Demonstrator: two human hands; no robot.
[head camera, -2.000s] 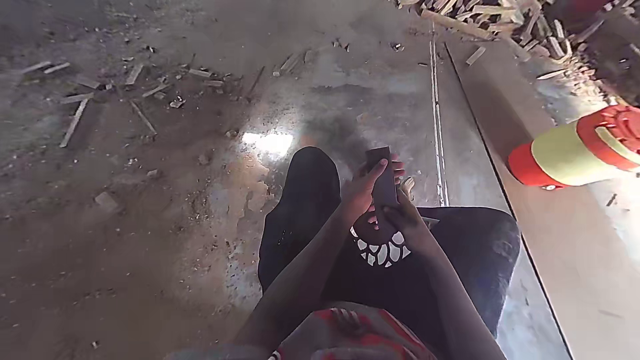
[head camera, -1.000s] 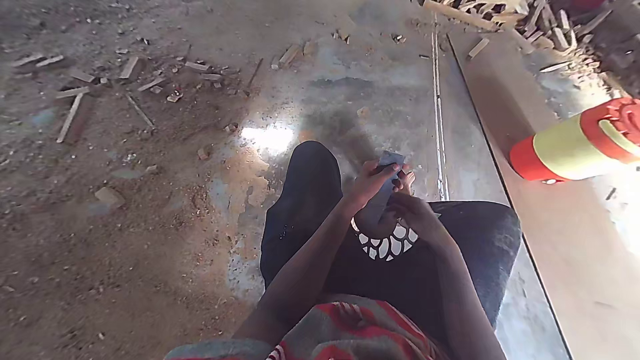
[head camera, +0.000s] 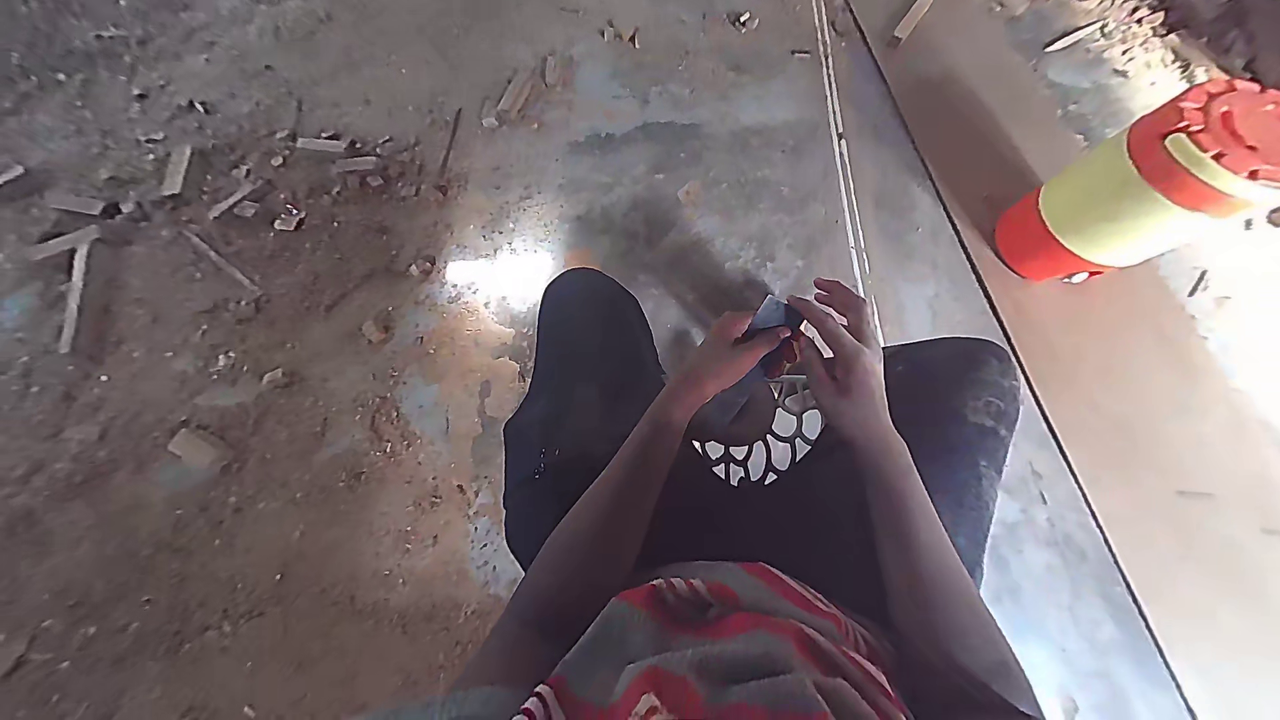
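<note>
My left hand (head camera: 730, 355) grips a flat dark strip-like piece (head camera: 745, 390), whose material I cannot tell, between thumb and fingers. The upper end of the piece catches the light; its lower part runs down over a dark rounded shape between my legs. My right hand (head camera: 840, 355) is at the upper right end of the piece, its fingers raised and spread, and whether it touches the piece is unclear. Just below the hands lies a black and white patterned item (head camera: 765, 455), partly hidden.
A red and yellow jug (head camera: 1120, 195) lies tilted at the right, on a brown board (head camera: 1100, 360). Wood scraps (head camera: 75, 290) are scattered over the dusty floor at the left, and a small block (head camera: 200, 448) lies lower down. My bent knees frame the hands.
The fingers of my right hand have opened and lifted at the piece's upper end; a second ago they were curled lower, near its middle. My left hand still holds it.
</note>
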